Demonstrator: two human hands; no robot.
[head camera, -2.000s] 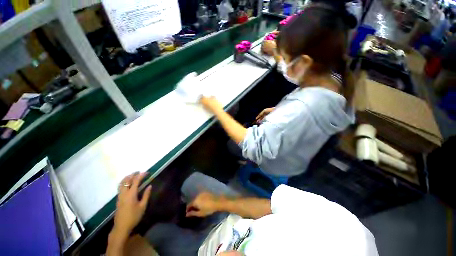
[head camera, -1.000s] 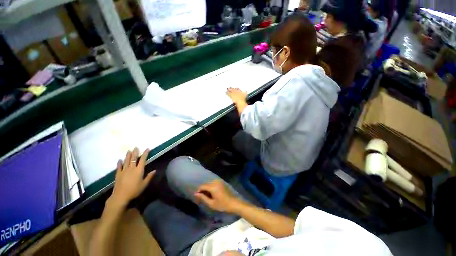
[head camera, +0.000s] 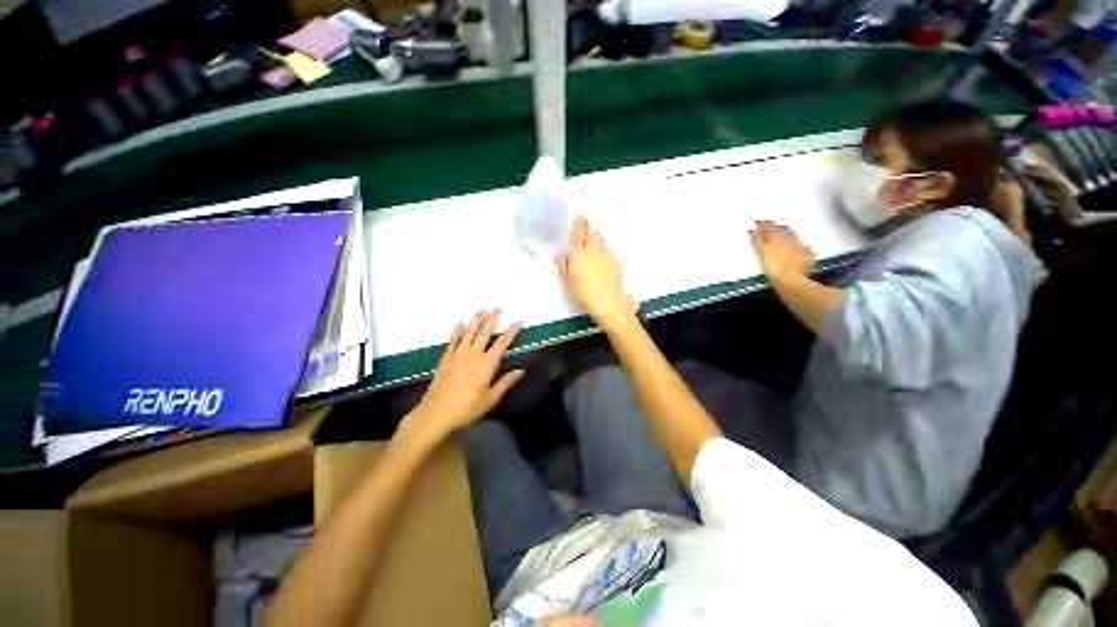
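Observation:
A whitish bagged item (head camera: 543, 214) lies on the white line surface (head camera: 423, 263), beside the grey post. My right hand (head camera: 594, 272) is at its near right edge, fingers extended and touching or almost touching it; whether they grip is unclear. The item's near end is hidden behind that hand. My left hand (head camera: 466, 370) is empty, fingers spread, over the line's green front edge. Below my left forearm is an open brown carton (head camera: 398, 527), with greyish packed things partly visible inside.
A stack topped by a blue-purple RENPHO sheet (head camera: 202, 306) lies on the line at left. A masked person in grey (head camera: 925, 355) sits at right, one hand on the line. A post (head camera: 548, 98) rises behind the bagged item. Pink-headed appliances (head camera: 1078, 116) are at far right.
The view has swung left, bringing more of the stack and carton into view. My right hand has moved from over my lap to the bagged item. My left hand stays empty near the line's edge.

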